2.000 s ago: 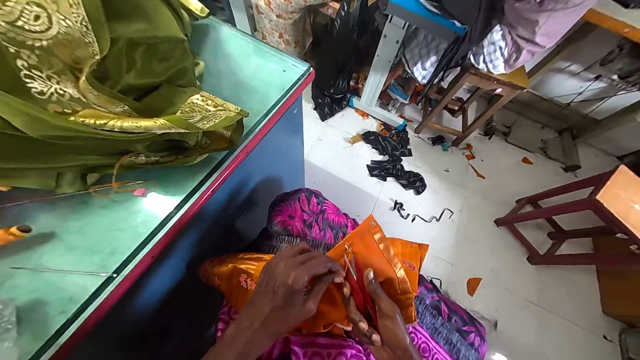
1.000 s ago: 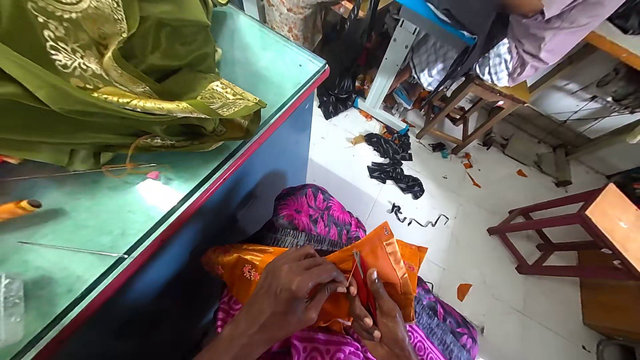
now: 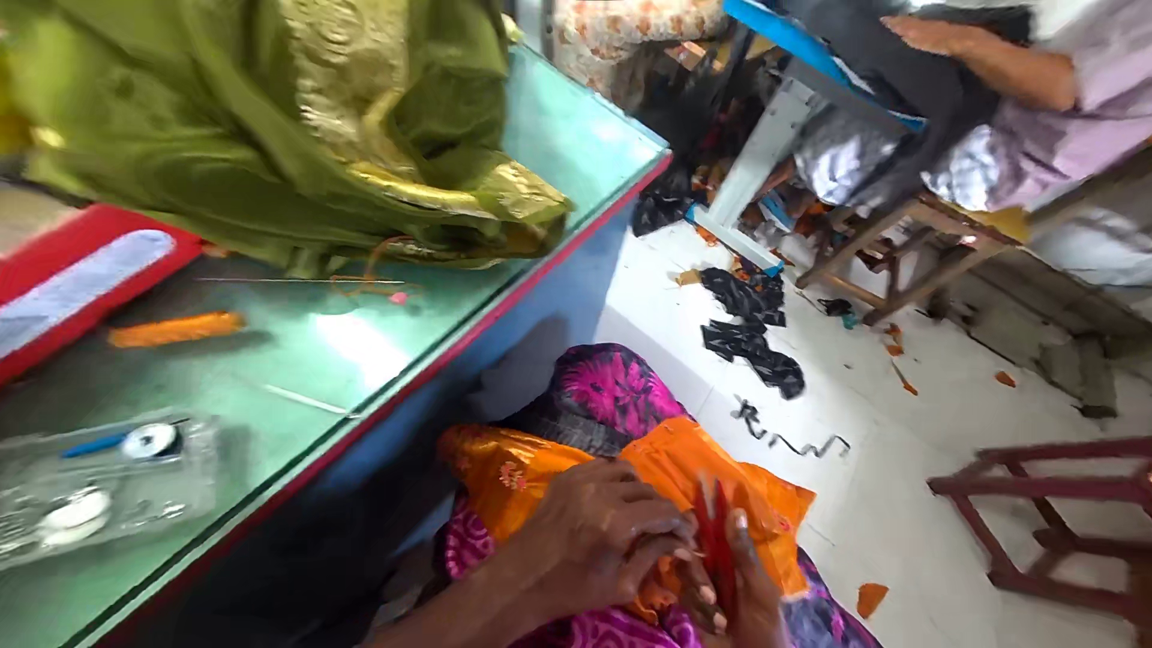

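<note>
An orange fabric piece with gold trim and embroidery [image 3: 513, 481] lies over my lap, on purple and magenta patterned cloth [image 3: 616, 387]. My left hand [image 3: 621, 526] grips the orange fabric with bent fingers. My right hand [image 3: 742, 576] is close beside it, thumb up, fingers curled around the fabric and a slim red pointed thing [image 3: 715, 540]. Blur hides whether the red thing is a small tool or cloth.
The glass-topped counter [image 3: 468, 333] at left bears green-gold fabric [image 3: 270, 135], a needle-like rod [image 3: 306, 399] and a clear plastic case [image 3: 193, 477]. A co-worker's arm [image 3: 999, 67] is at upper right. Black scraps [image 3: 751, 333] and a maroon stool [image 3: 1035, 486] stand out on the floor side.
The view has shifted left, bringing more of the counter into sight. The red thing between my hands shows more plainly. The co-worker's forearm and hand now show over the dark cloth.
</note>
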